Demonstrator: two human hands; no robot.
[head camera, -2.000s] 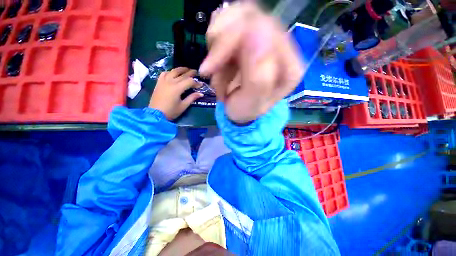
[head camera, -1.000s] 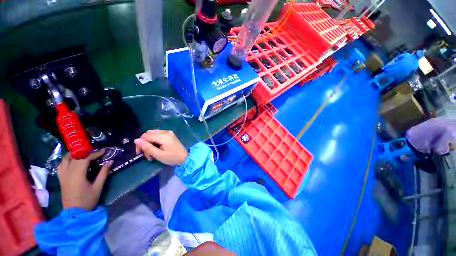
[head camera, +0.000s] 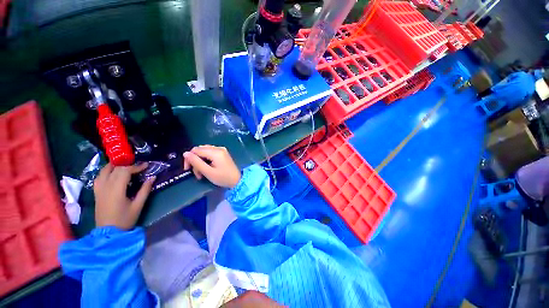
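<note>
A black press fixture (head camera: 171, 155) with white lettering along its front edge lies on the green bench at the left. Its red toggle handle (head camera: 114, 137) slants down toward me. A glossy round housing (head camera: 155, 171) sits at the fixture's front. My left hand (head camera: 117, 195) is around its left side, thumb and a finger apart at its rim; the handle's end is just above the fingers. My right hand (head camera: 214, 165) is at the fixture's front right corner, fingers curled with the tips together. Whether they pinch something tiny cannot be seen.
A red tray (head camera: 36, 198) is at the left, beside a white scrap (head camera: 71, 198). A metal post (head camera: 206, 45) and a blue box (head camera: 241, 93) with a looping tube stand right of the fixture. Filled red trays (head camera: 355, 108) lie beyond; another red tray (head camera: 355, 195) is below the bench edge.
The view has turned right since two seconds ago. My right hand came down from above the fixture to its front right corner. In the last second both hands stay nearly still.
</note>
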